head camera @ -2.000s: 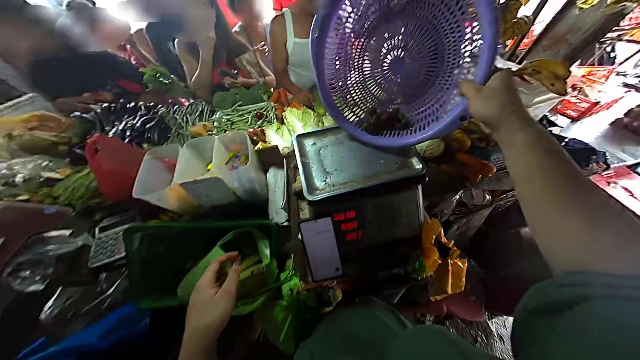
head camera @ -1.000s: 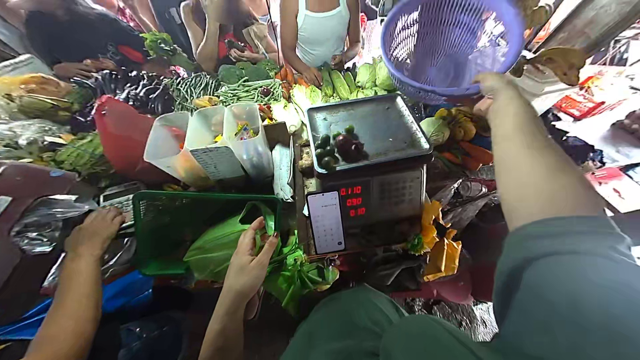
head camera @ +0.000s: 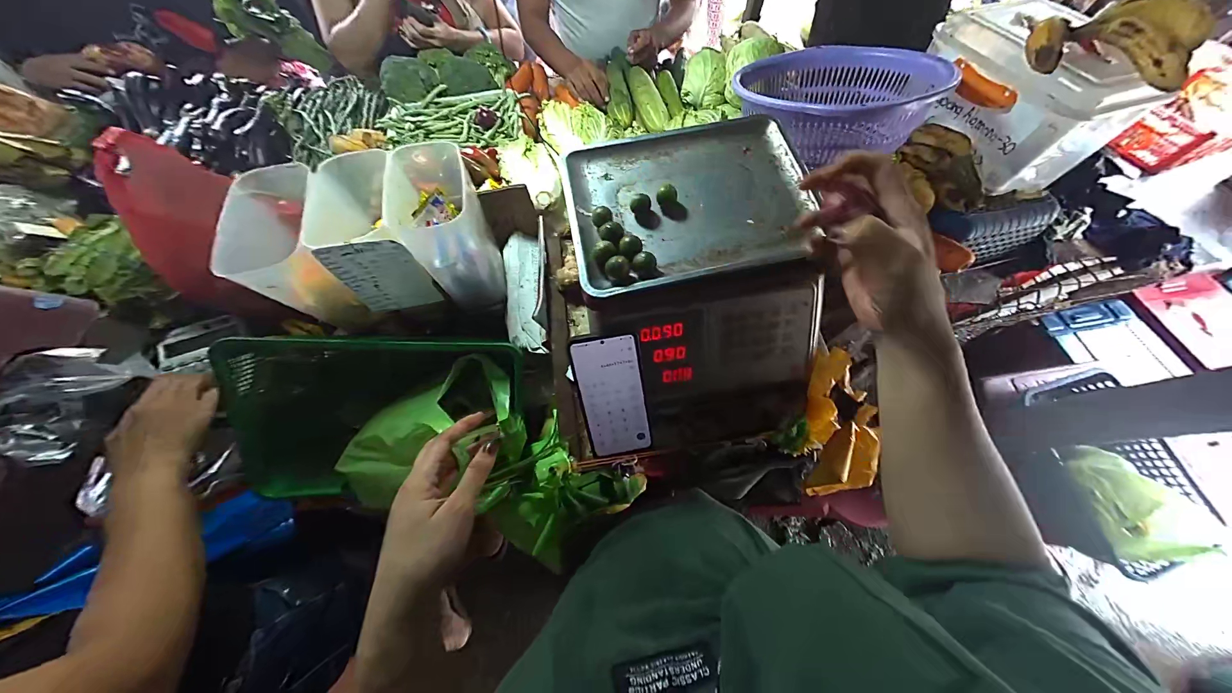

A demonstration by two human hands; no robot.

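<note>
My right hand (head camera: 871, 231) is at the right edge of the metal scale pan (head camera: 731, 226), its fingers closed around small reddish-purple produce, perhaps shallots. Several small green citrus fruits (head camera: 616, 236) lie at the left of the pan. On the digital scale (head camera: 741, 356) red digits are lit, and a smartphone (head camera: 611, 395) leans against its front. Lower left, my left hand (head camera: 452, 481) has thumb and fingers at the opening of a green plastic bag (head camera: 395, 443), seemingly pinching its edge. The purple plastic basket (head camera: 847, 96) rests behind the pan, touched by neither hand.
A co-worker's arm (head camera: 144, 520) reaches in at left beside a green plastic basket (head camera: 260, 423). Three clear containers (head camera: 346, 221) stand left of the scale. Beyond lie eggplants (head camera: 231, 120), string beans (head camera: 443, 120) and cucumbers (head camera: 647, 96), with people behind. A lidded plastic box (head camera: 1039, 106) stands back right.
The purple basket, held up by my right hand before, now rests behind the pan. My right hand has come down to the pan's edge. The dark reddish items seen on the pan are gone; green fruits remain.
</note>
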